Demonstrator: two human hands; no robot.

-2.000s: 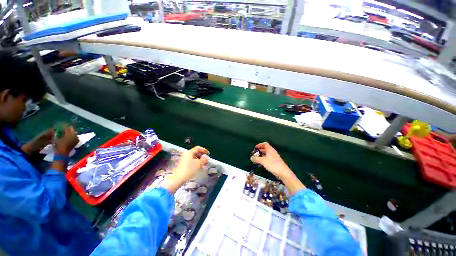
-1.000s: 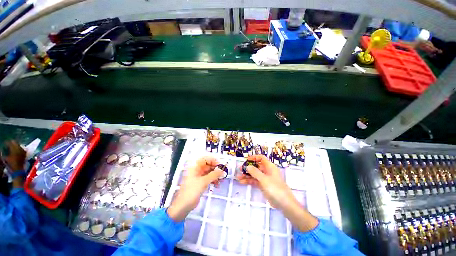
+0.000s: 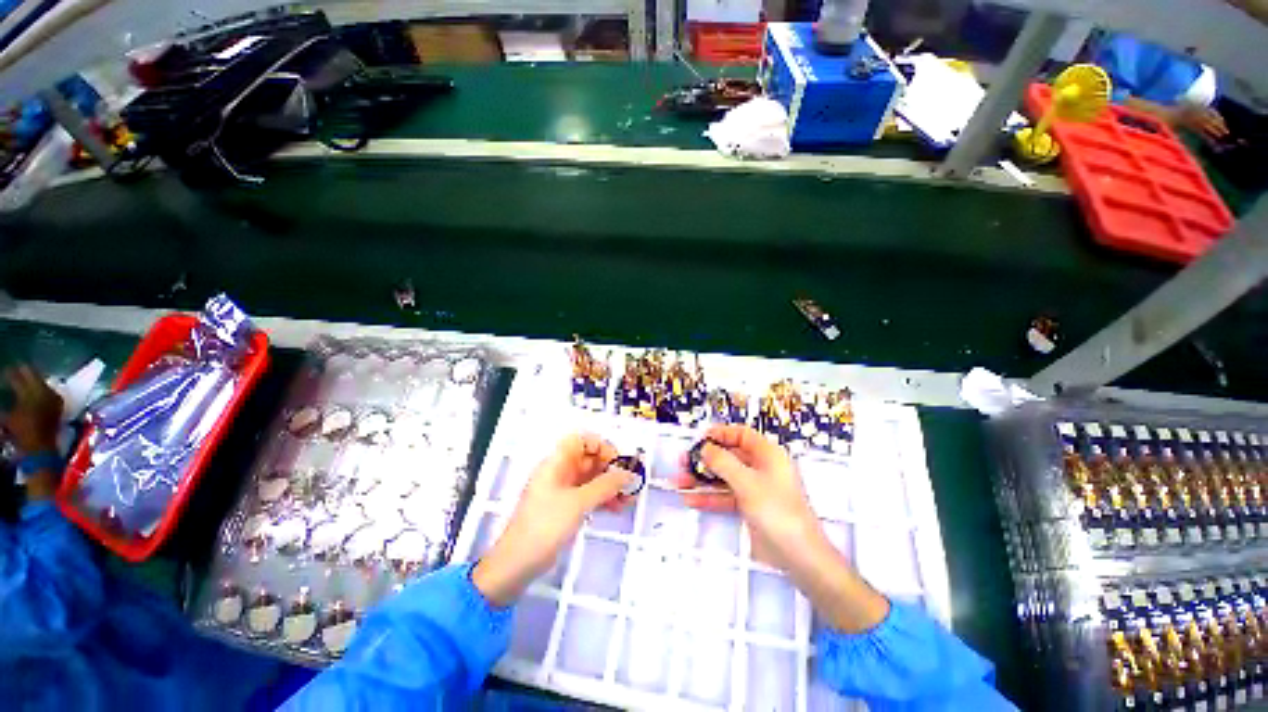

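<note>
My left hand (image 3: pixel 567 490) holds a small round module (image 3: pixel 629 474), dark-rimmed with a pale face, at its fingertips. My right hand (image 3: pixel 752 487) holds a dark small part (image 3: pixel 705 459), mostly covered by the fingers; its exact kind cannot be told. A thin pale strip shows between the hands. Both hands are over the upper part of the white compartment tray (image 3: pixel 665 629). Flex circuit modules (image 3: pixel 663 385) with gold tails stand clustered along the tray's far edge.
At left lie a clear blister tray of round modules (image 3: pixel 342 480) and a red basket (image 3: pixel 166 526) with silvery bags. At right are stacked blister trays of flex modules (image 3: pixel 1165 480). The green belt (image 3: pixel 529 251) carries single parts. Another person's hand (image 3: pixel 31 410) shows at far left.
Earlier the hands were apart near the belt. They have come together over the tray, each holding a part. The view has tilted down and turned right; over the last second the hands moved slightly apart.
</note>
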